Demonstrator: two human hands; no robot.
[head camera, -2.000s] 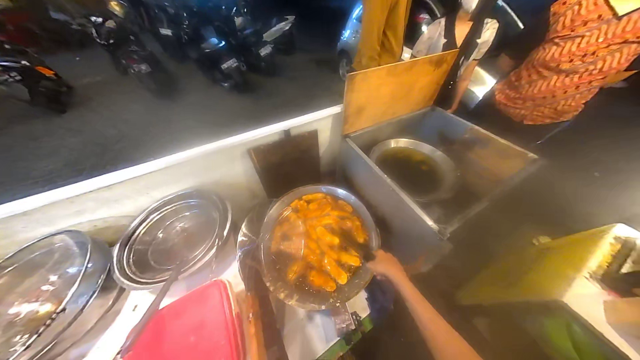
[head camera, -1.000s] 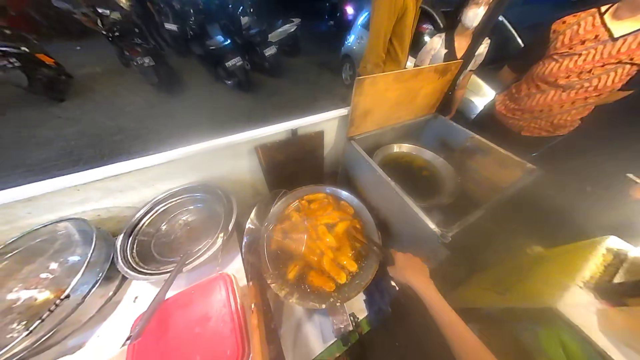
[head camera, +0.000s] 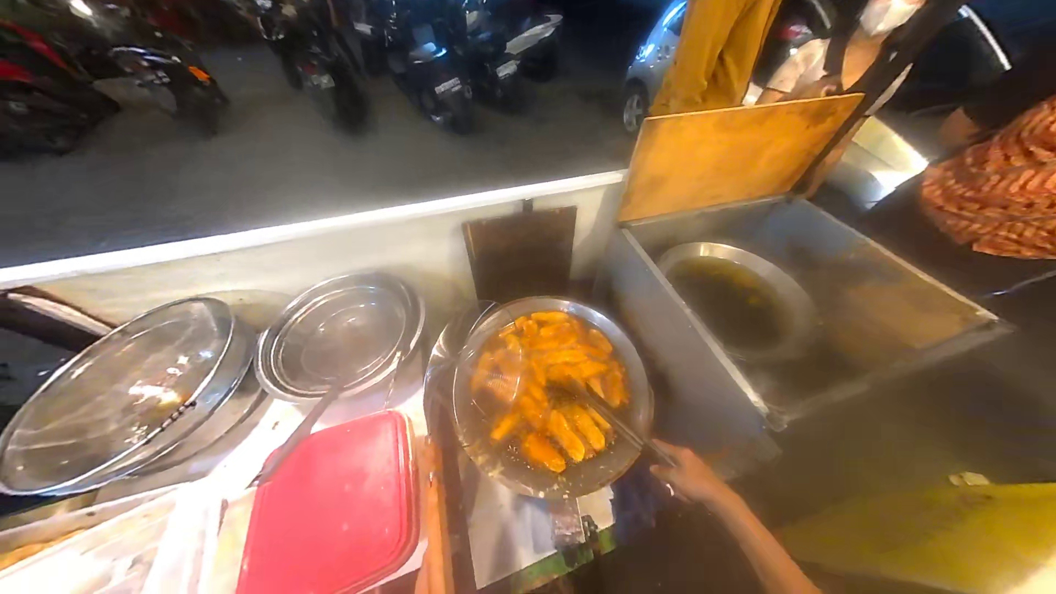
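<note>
A wide metal frying pan (head camera: 631, 450) holds oil and many golden fried pieces (head camera: 565, 433). At its lower right edge, my right hand (head camera: 689, 474) is closed around the handle of a metal utensil (head camera: 619, 421), perhaps a spatula or tongs. The utensil's far end lies among the pieces. A round wire-mesh strainer (head camera: 495, 371) rests over the left side of the pan. My left hand is out of the picture.
Left of the pan stand a red plastic lid (head camera: 338, 503), a round metal basin (head camera: 276, 359) and a large clear-covered tray (head camera: 124, 396). To the right, a metal box (head camera: 701, 330) holds another oil pan (head camera: 804, 309). People stand beyond, by an upright wooden board (head camera: 734, 157). Motorcycles (head camera: 437, 74) are parked behind.
The utensil now shows in the pan, reaching from my right hand into the fried pieces. Several pieces lie differently. The view has shifted a little.
</note>
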